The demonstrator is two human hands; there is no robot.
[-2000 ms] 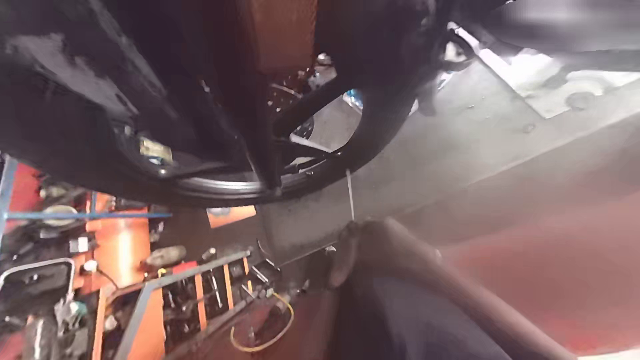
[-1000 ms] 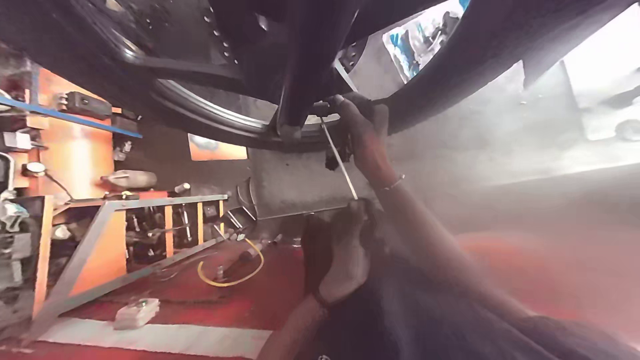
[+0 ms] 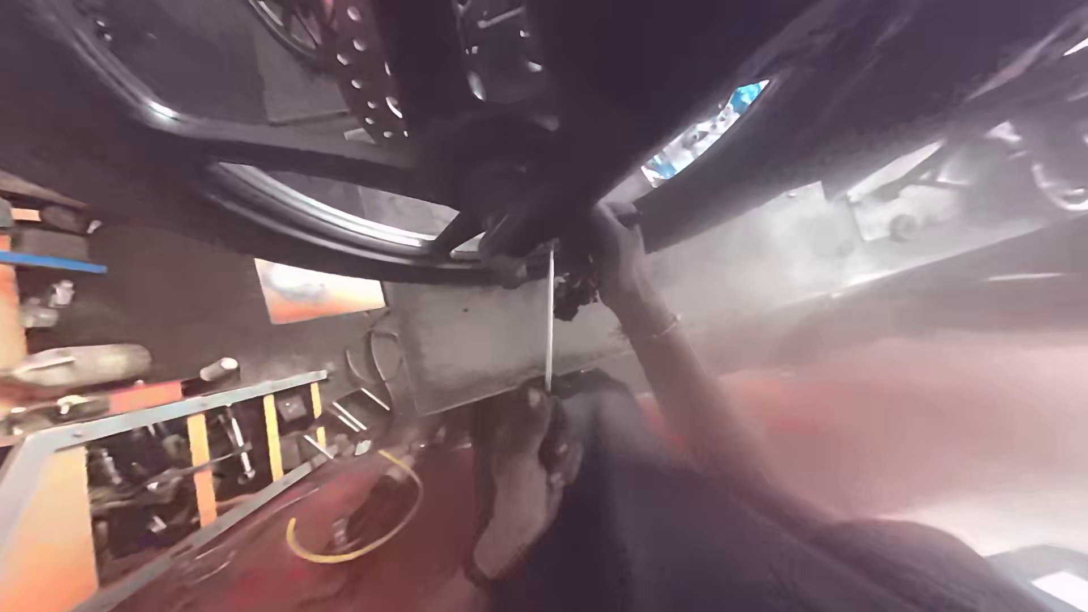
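A dark spoked wheel (image 3: 340, 246) with a shiny rim edge fills the upper part of the head view, a perforated disc (image 3: 370, 76) behind its spokes. My left hand (image 3: 531, 467), low in the middle, is closed around the lower end of a thin metal rod (image 3: 550, 323), which rises nearly upright to the wheel's dark underside. What kind of tool the rod belongs to cannot be told. My right hand (image 3: 619, 246) is raised against the wheel's lower edge, just right of the rod's upper end. Shadow and blur hide its fingertips and what they hold.
At lower left stands an orange and grey tool tray (image 3: 204, 399) with wrenches and other tools. A yellow hose or cable (image 3: 327, 557) curves over the red surface beside it. A grey panel (image 3: 467, 340) lies beyond my hands, and an orange-and-white sheet (image 3: 321, 291) farther left.
Two seconds ago the right hand was not distinct at the wheel; one second ago it was by the rod's upper end. The rod, slanted then, now stands nearly upright. The view has shifted.
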